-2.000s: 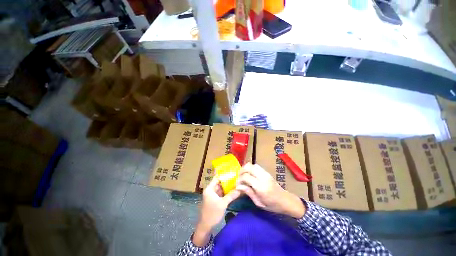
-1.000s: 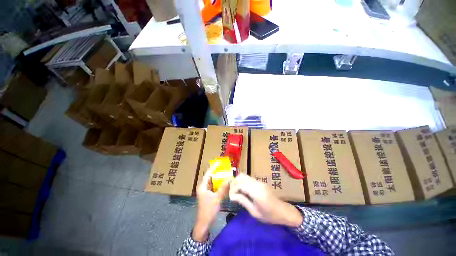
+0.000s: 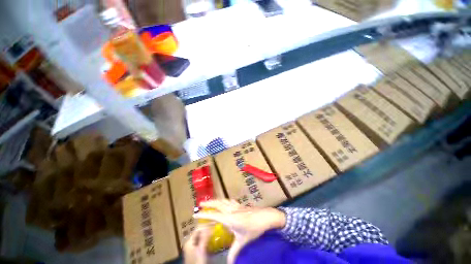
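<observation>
A yellow roll of packing tape [image 3: 220,238] is held between both of my hands at the front edge of the cartons. My left hand [image 3: 197,245] grips it from the left, low and blurred. My right hand [image 3: 240,216] lies over its top and right side, hiding part of it. A red tape dispenser [image 3: 202,184] lies on the second carton [image 3: 181,180], just beyond my hands. A thin red-handled tool [image 3: 260,173] lies on the third carton [image 3: 235,178].
More closed cartons [image 3: 295,160] run in a row to the right on the green belt [image 3: 330,186]. Open empty cartons [image 3: 77,196] stand on the floor at left. A white post [image 3: 111,100] rises before the bench [image 3: 222,44], which holds a bottle [image 3: 135,54] and phone [image 3: 173,65].
The view has swung right and tilted, showing more cartons along the belt. My right hand has moved from beside the tape roll to over it. The dispenser and red-handled tool still lie on their cartons.
</observation>
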